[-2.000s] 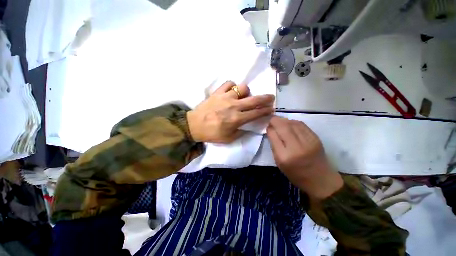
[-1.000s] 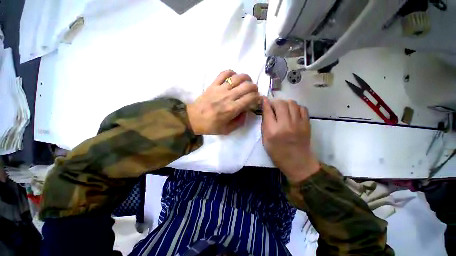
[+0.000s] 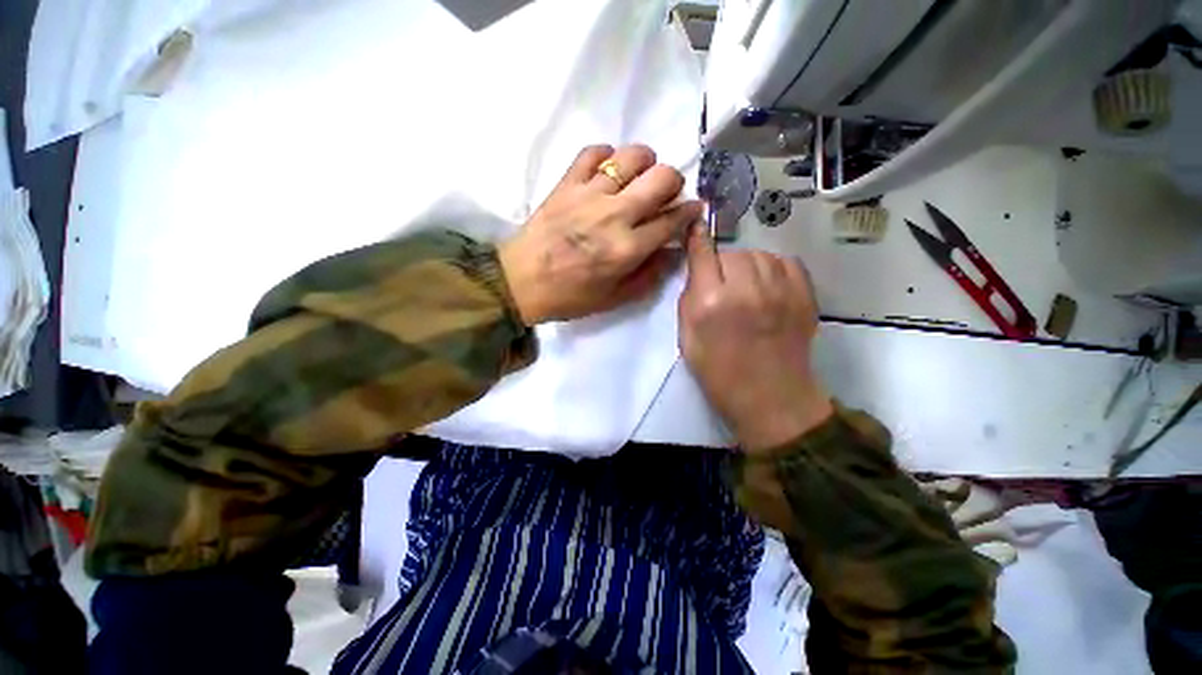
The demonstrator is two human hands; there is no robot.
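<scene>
A large white fabric panel (image 3: 356, 145) covers the table left of the needle area. My left hand (image 3: 600, 237), with a ring, presses and pinches the panel's right edge. My right hand (image 3: 751, 323) meets it there, thumb and index finger gripping the same edge just below the round metal plate (image 3: 728, 187). The fingertips of both hands nearly touch, and the fold between them is mostly hidden. The white sewing machine head (image 3: 910, 79) stands above and right of my hands.
Red-handled thread snips (image 3: 973, 274) lie on the machine bed (image 3: 896, 284) at right, beside a small brown block (image 3: 1060, 315). Layered white pieces (image 3: 19, 290) are at the far left edge. A white and beige heap (image 3: 1041, 554) lies below table level at lower right.
Both hands have moved up towards the round metal plate with the fabric edge between them. The right hand's fingers have come up alongside the left fingertips. The whole view has shifted slightly.
</scene>
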